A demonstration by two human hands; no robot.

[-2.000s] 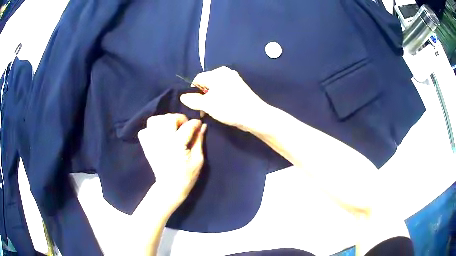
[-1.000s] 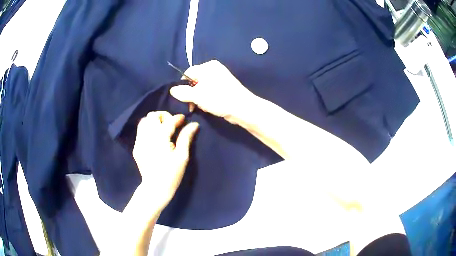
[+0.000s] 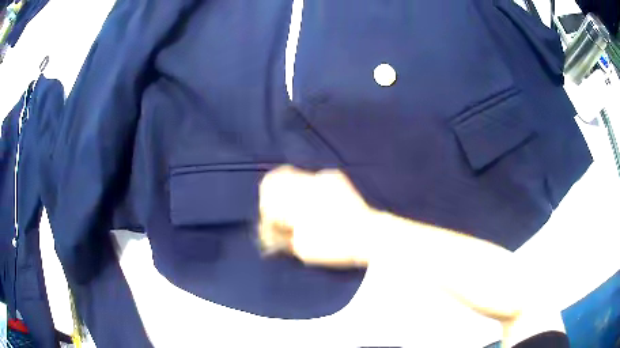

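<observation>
A navy jacket (image 3: pixel 421 129) lies spread on the white table, front side up. A white edge trim (image 3: pixel 294 51) runs down its neckline, and a round white button (image 3: pixel 385 75) sits right of it. My right hand (image 3: pixel 309 217) is a blurred fist over the right end of the left pocket flap (image 3: pixel 211 196), which lies flat. The thread snips show only as a faint blur below the fingers. Another pocket flap (image 3: pixel 495 139) is on the right front. My left hand is out of the picture.
Another navy garment (image 3: pixel 41 149) with a thin white line lies at the far left. A metal flask (image 3: pixel 587 47) stands at the upper right, with a ruler-like strip (image 3: pixel 610 136) below it. The white table's (image 3: pixel 197 316) near edge curves below the jacket. Blue floor shows at lower right.
My left hand has left the picture. My right hand has moved down from the front edge to the pocket flap. The flap, raised before, now lies flat.
</observation>
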